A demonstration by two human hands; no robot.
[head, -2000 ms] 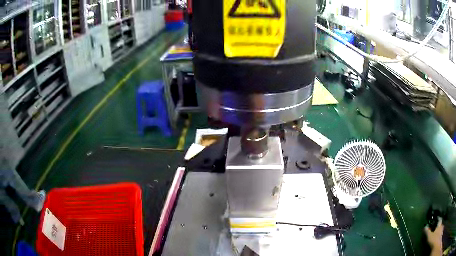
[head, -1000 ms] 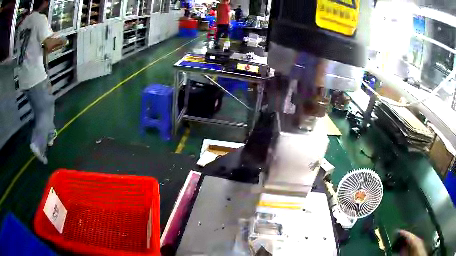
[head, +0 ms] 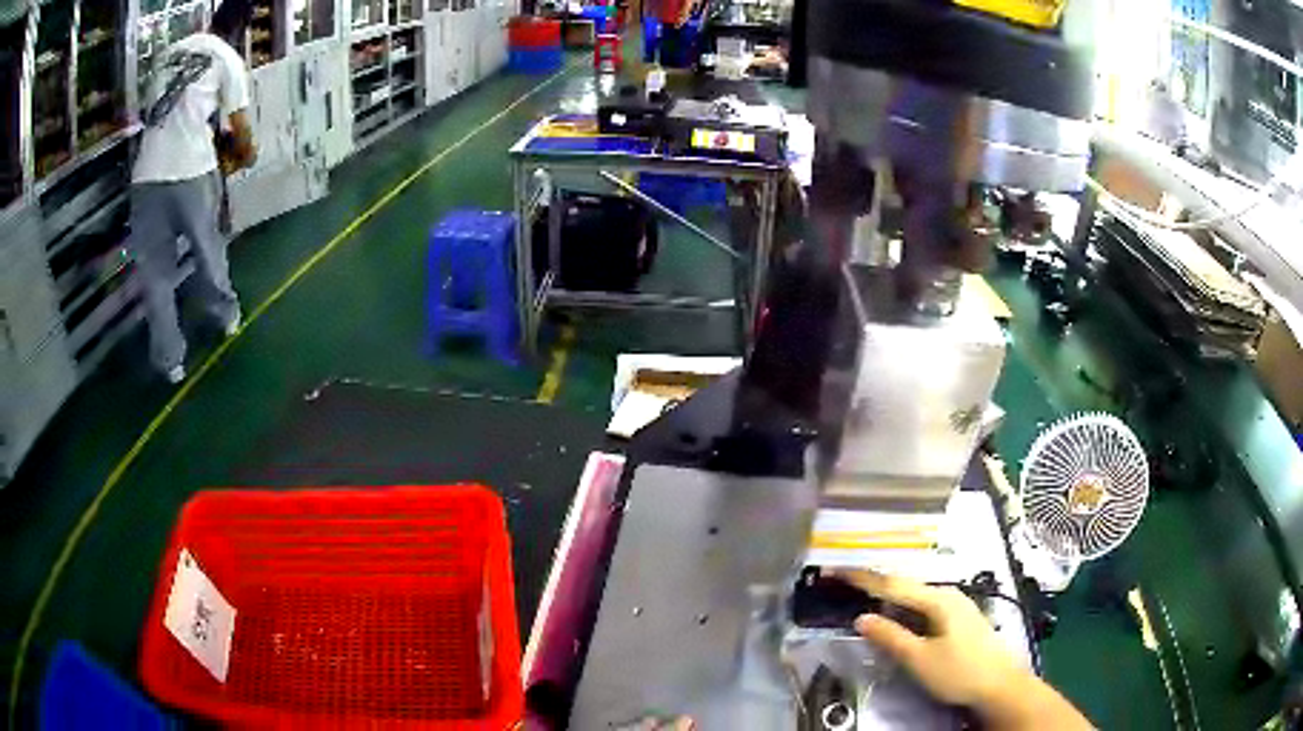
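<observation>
A small black power adapter (head: pixel 829 600) lies at the nest under the silver ultrasonic horn (head: pixel 922 407), just below its yellow-orange band. My right hand (head: pixel 936 628) reaches in from the lower right with its fingers on the adapter's right part. A thin black cord (head: pixel 986 588) shows to the right, behind the hand. The dark clamp bar with a silver ring (head: pixel 833 714) is in front of the nest. Only the fingertips of my left hand (head: pixel 660 724) show at the bottom edge, cut off; what they do cannot be seen.
The grey base plate (head: pixel 672 557) lies around the nest. A red basket (head: pixel 343 507) stands left. A white desk fan (head: pixel 1083 488) stands right, by the green conveyor (head: pixel 1129 571). A blue stool (head: pixel 475 279) and a metal table (head: pixel 643 160) stand behind. A person (head: pixel 186 186) is at the left shelving.
My right hand has come from the lower right to the nest, where a black adapter now shows. Left fingertips have appeared at the bottom. The view has swung left, and the person has moved.
</observation>
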